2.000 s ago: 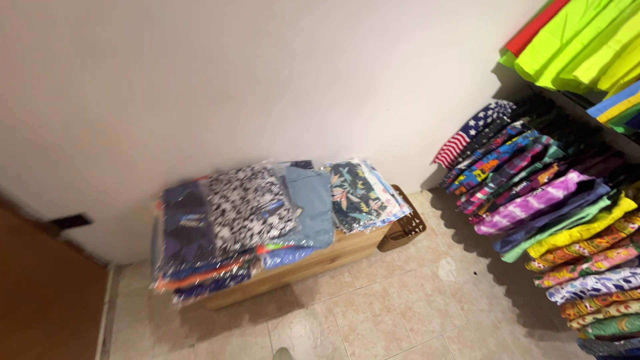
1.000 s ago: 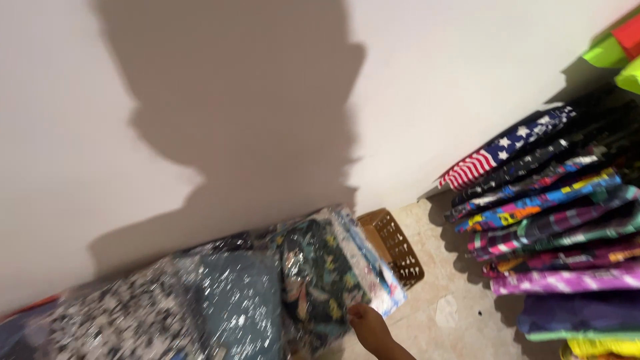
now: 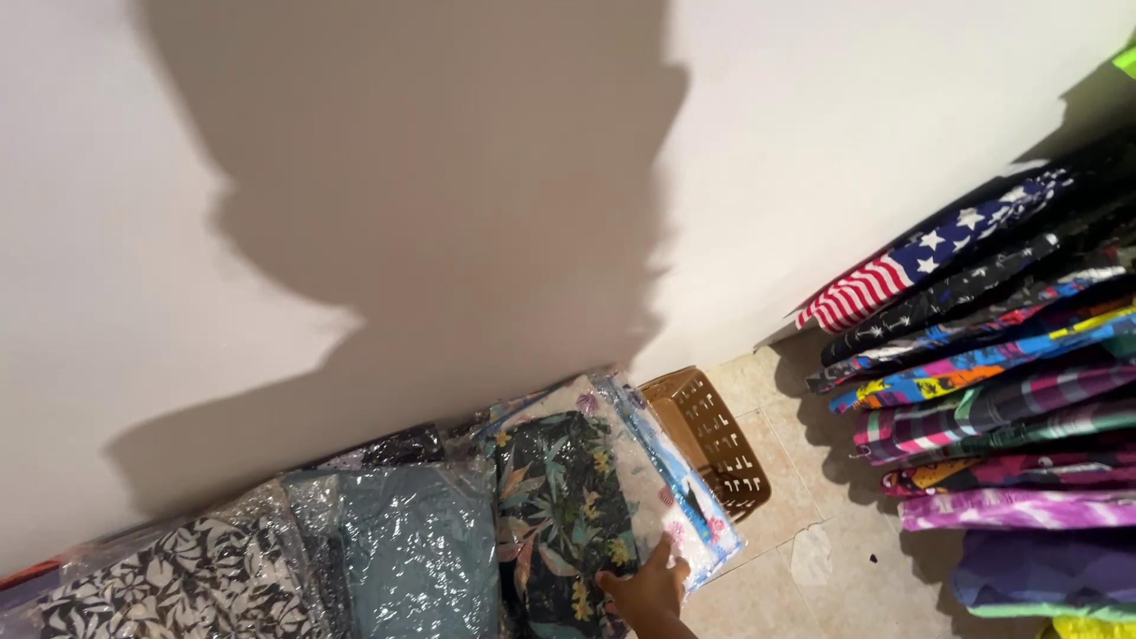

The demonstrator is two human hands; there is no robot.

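My right hand (image 3: 650, 586) reaches in from the bottom edge, its fingers spread over the right edge of a dark floral garment (image 3: 564, 524) in clear plastic; whether it grips the bag cannot be told. Under and beside that garment lie pale printed garments (image 3: 657, 461), bagged too. Further left are a bagged grey-blue garment (image 3: 422, 550) and a black-and-white leaf-print one (image 3: 186, 586). My left hand is out of view.
A brown plastic basket (image 3: 723, 435) stands on the tiled floor (image 3: 772, 568) just right of the stack. Many printed garments hang along the right side, among them a stars-and-stripes one (image 3: 896, 266). Behind the stack rises a white wall (image 3: 737, 177) with a large shadow.
The view has moved much closer to the bagged garments. My right hand, unseen at first, came in by the dark floral garment and now has its fingers spread over its edge.
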